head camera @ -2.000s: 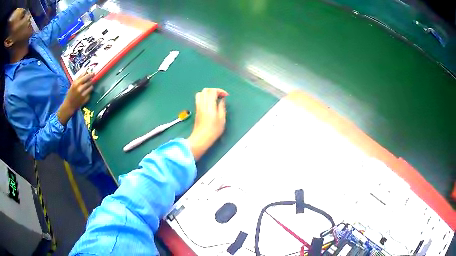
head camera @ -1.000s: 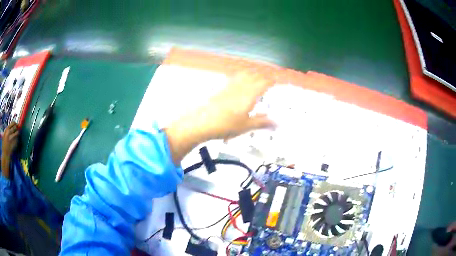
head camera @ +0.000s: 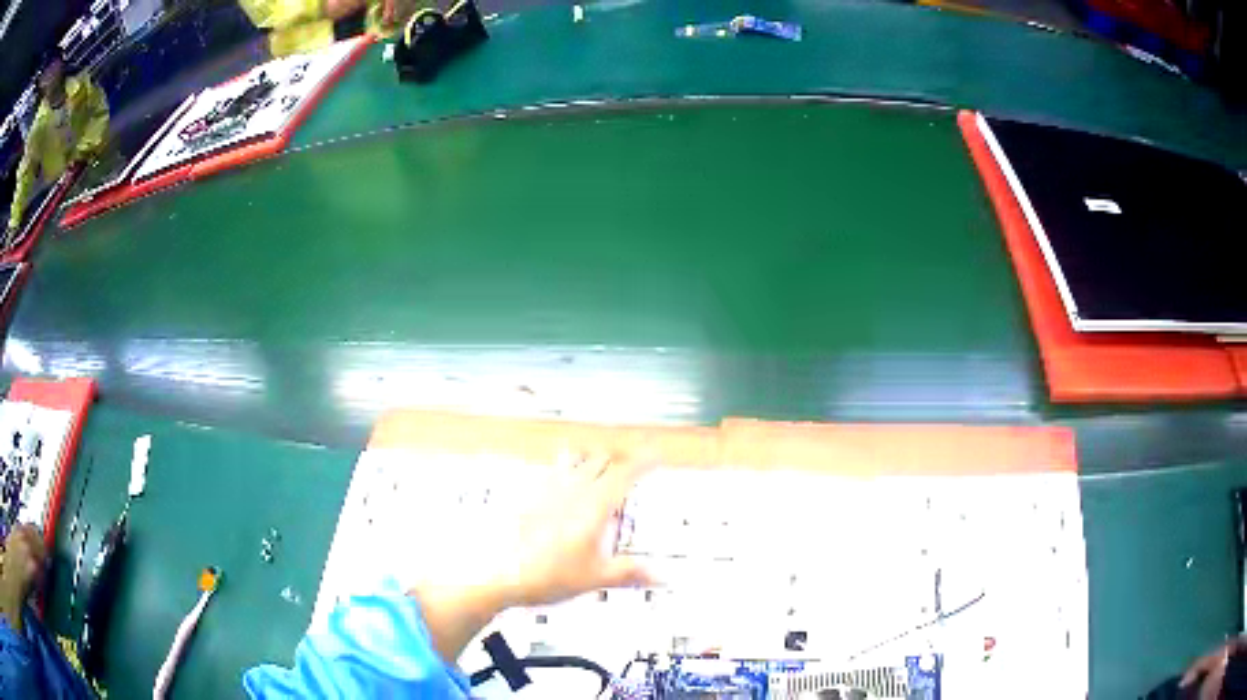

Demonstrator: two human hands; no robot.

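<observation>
The white chassis panel [head camera: 848, 533] lies on an orange-red foam pad [head camera: 889, 447] in front of me. My left hand [head camera: 547, 527] is over the panel's left half, thumb apart from the fingers. Glare washes out the fingertips; no held thing shows. The blue motherboard [head camera: 711, 680] is cut off by the lower edge, with a black cable [head camera: 561, 663] and black tape [head camera: 505, 659] beside it. A partial hand [head camera: 1206, 680] with something dark shows at the lower right edge; I cannot tell whose it is.
A brush [head camera: 188, 636], a black-handled tool [head camera: 104, 588] and small clear bits [head camera: 270, 547] lie at left. A neighbour's hand [head camera: 19, 563] is at the left edge. A dark-screened unit [head camera: 1135, 226] lies beyond at right. People in yellow smocks [head camera: 294, 25] are across the bench.
The view has swung right and up, showing the far bench. My left hand has moved from the green mat to above the panel. The motherboard has dropped mostly out of the picture.
</observation>
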